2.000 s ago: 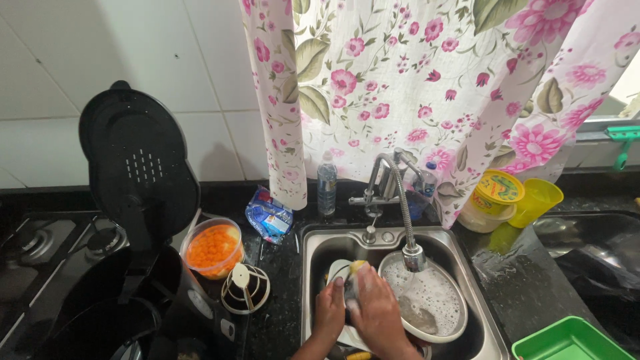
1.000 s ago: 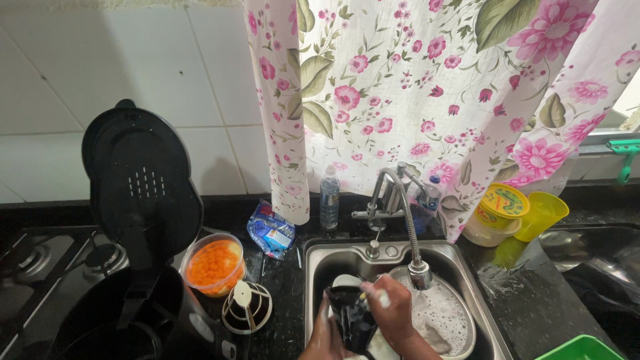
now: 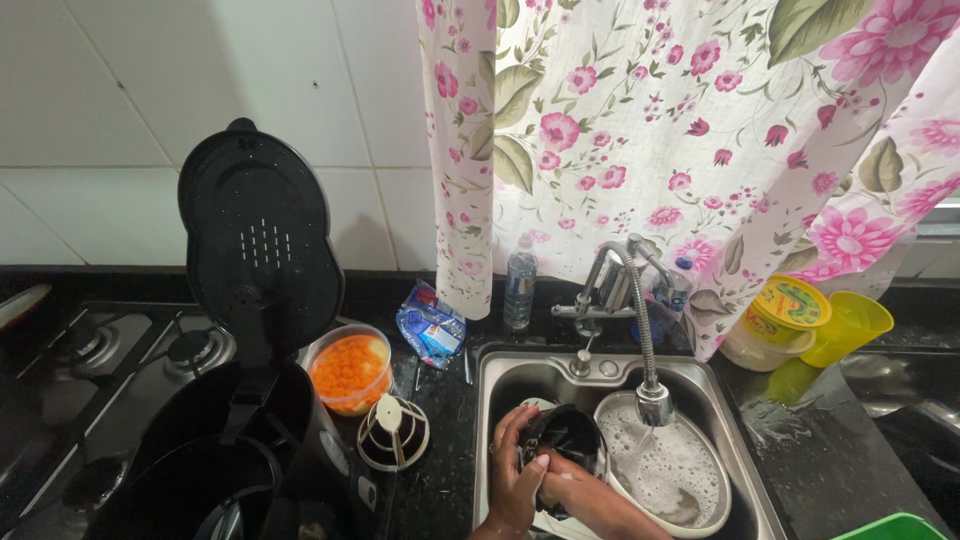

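Note:
My left hand point(image 3: 512, 465) grips the left side of a shiny black container point(image 3: 570, 433) over the left part of the steel sink point(image 3: 491, 375). My right hand point(image 3: 574, 487) reaches into or against the front of that container; its fingers are partly hidden, and I cannot tell whether a sponge is in them. Under the container, pale dishes point(image 3: 534, 406) show in part. Right of my hands, a white basin point(image 3: 724, 480) holds sudsy water, with the hose faucet's spray head point(image 3: 655, 405) above it and water running down.
Left of the sink stand a black appliance with its lid point(image 3: 259, 225) raised, a tub of orange pieces point(image 3: 351, 371), a white-framed round part point(image 3: 393, 433), a blue packet point(image 3: 433, 326) and a stove point(image 3: 112, 345). Beyond are a bottle point(image 3: 520, 289), yellow-lidded tub point(image 3: 787, 302), yellow cup point(image 3: 847, 328) and floral curtain point(image 3: 600, 150).
The black container now shows its opening more fully between my hands. My right hand has moved from above its right side down to its front.

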